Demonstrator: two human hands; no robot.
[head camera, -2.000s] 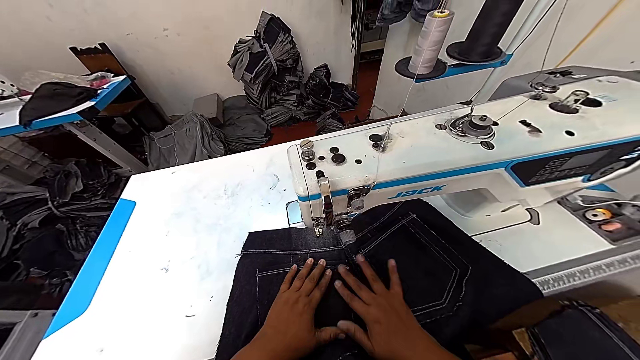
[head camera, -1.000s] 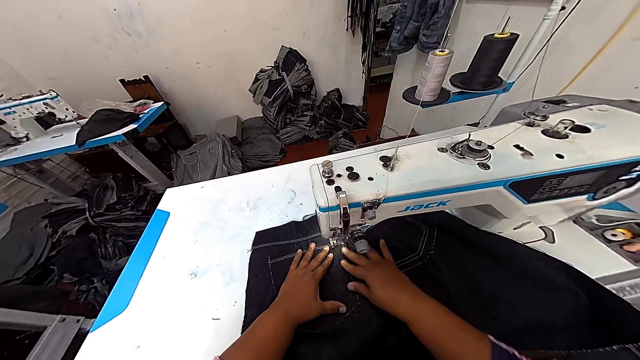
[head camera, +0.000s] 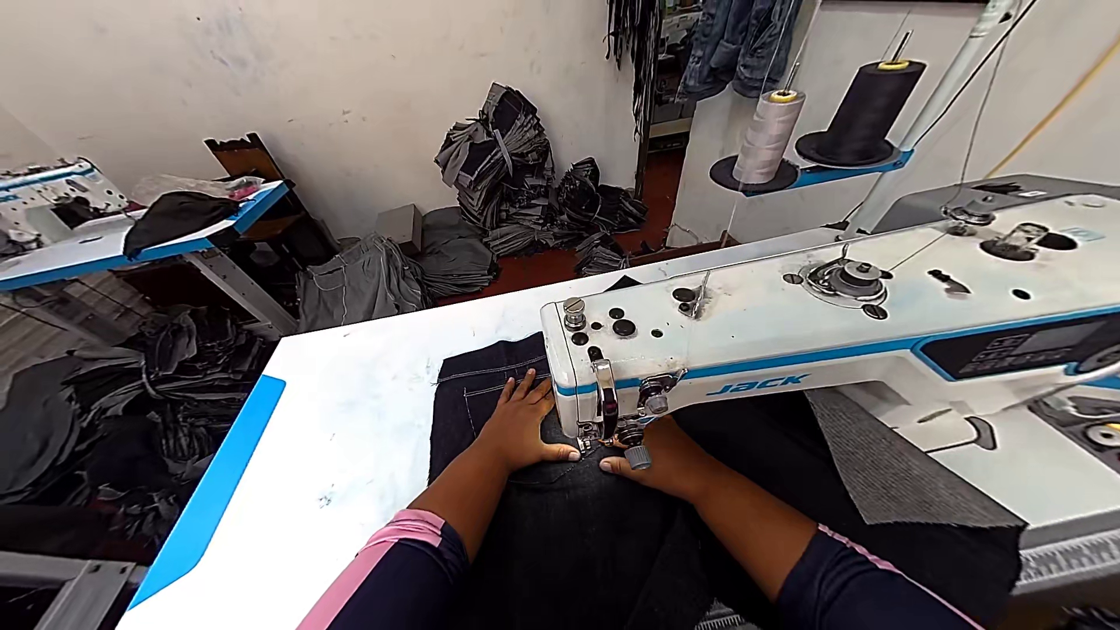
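Observation:
Dark denim panels (head camera: 595, 534) with pale topstitching lie on the white table under the head of a Jack sewing machine (head camera: 744, 315). My left hand (head camera: 523, 422) rests flat on the cloth just left of the presser foot (head camera: 586, 440), fingers spread and thumb pointing at the foot. On the right of the foot, my right hand (head camera: 661, 459) presses on the cloth, its thumb near the foot and its fingers partly hidden behind the machine head. A grey underside of the fabric shows at a folded-over corner (head camera: 901, 472) on the right.
Pale (head camera: 770, 140) and black (head camera: 873, 114) thread cones stand on a blue-armed holder behind the machine. Bundles of cut denim (head camera: 499, 166) lie on the floor by the wall. A second table (head camera: 175, 245) and dark cloth heaps (head camera: 122, 411) are at left. Blue edging (head camera: 214, 490) borders my table.
The denim has moved away from me under the machine head, and its stitched upper part now lies farther back. Both hands have moved with it to either side of the presser foot.

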